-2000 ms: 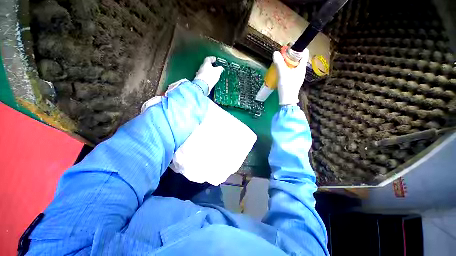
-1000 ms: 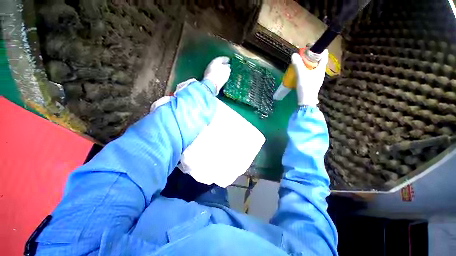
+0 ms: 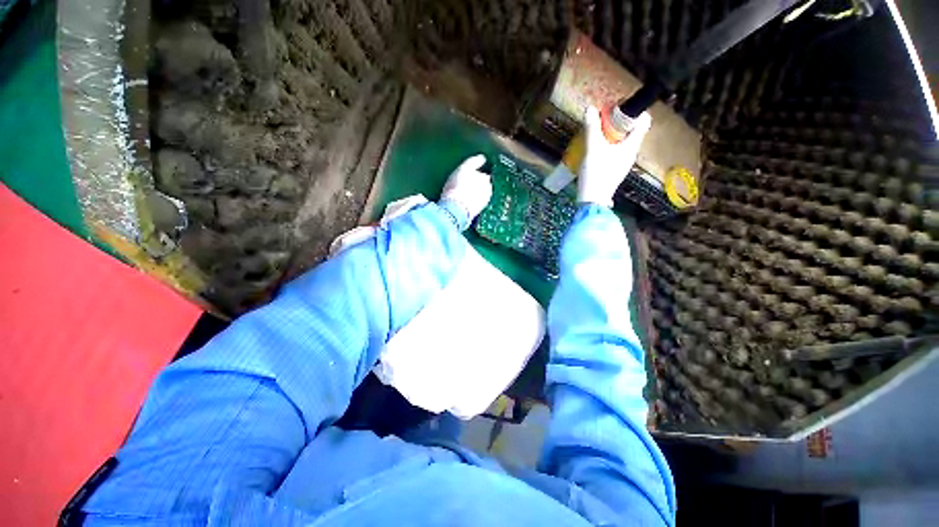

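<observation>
A green circuit board (image 3: 520, 214) crowded with components lies on the green mat (image 3: 438, 152) in the foam-lined booth. My left hand (image 3: 470, 187), in a white glove, is at the board's left edge with the fingers on or beside it; the contact is partly hidden. My right hand (image 3: 610, 160), also gloved, grips the orange-yellow air gun (image 3: 574, 160). Its pale nozzle points down-left over the board's upper right part. My right hand and sleeve cover some of the board's right side.
A tan metal box (image 3: 669, 139) with a round yellow label stands behind the board. A black hose (image 3: 721, 41) rises from the gun. A white cloth-covered pad (image 3: 463, 335) lies near my body. Bumpy foam (image 3: 783, 278) lines the booth. A red mat (image 3: 82, 360) is at left.
The view has shifted, so the booth sits lower and further right. My right hand has moved with the air gun from the board's right side to over its upper part. My left hand stays at the left edge.
</observation>
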